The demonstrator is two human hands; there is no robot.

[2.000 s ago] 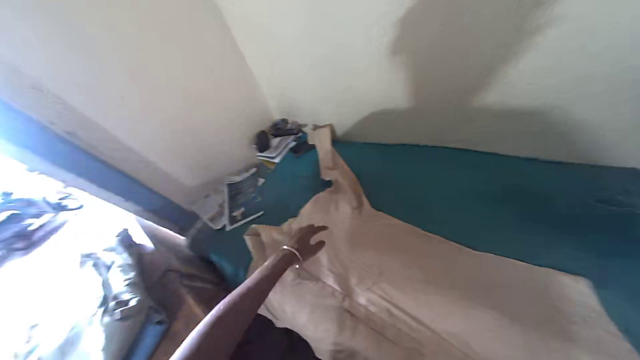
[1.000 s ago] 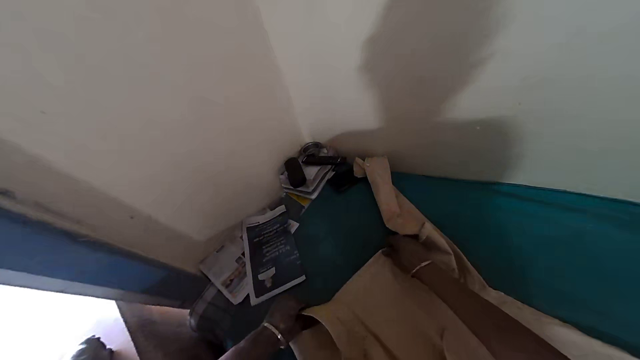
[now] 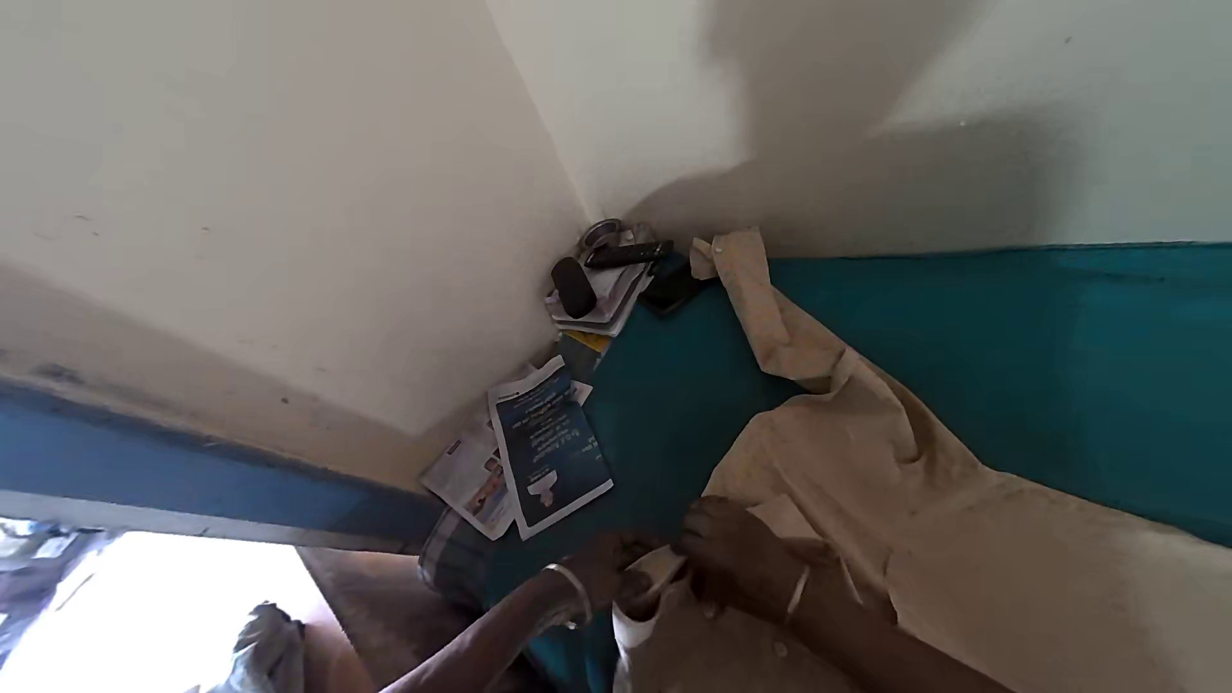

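Observation:
A tan long-sleeved shirt (image 3: 1011,568) lies spread over a teal cloth (image 3: 962,337), one sleeve stretched up to the wall. At the bottom middle, my left hand (image 3: 611,568) grips the edge of the shirt's collar area. My right hand (image 3: 736,553) is close beside it, its fingers closed on the same part of the fabric. Bangles circle both wrists. Small buttons show on the shirt just below my right hand. The fingertips of both hands are partly hidden by the folds.
Printed papers (image 3: 553,448) lie at the left edge of the cloth. In the corner sit a stack of papers (image 3: 611,298), a dark case (image 3: 574,287), a black remote control (image 3: 628,254) and a dark flat object (image 3: 671,289). A blue door frame (image 3: 192,462) runs along the left.
Both hands have come together at the shirt's collar area; one second ago they were apart. Two seconds ago only one hand showed, resting on the shirt. The view has shifted.

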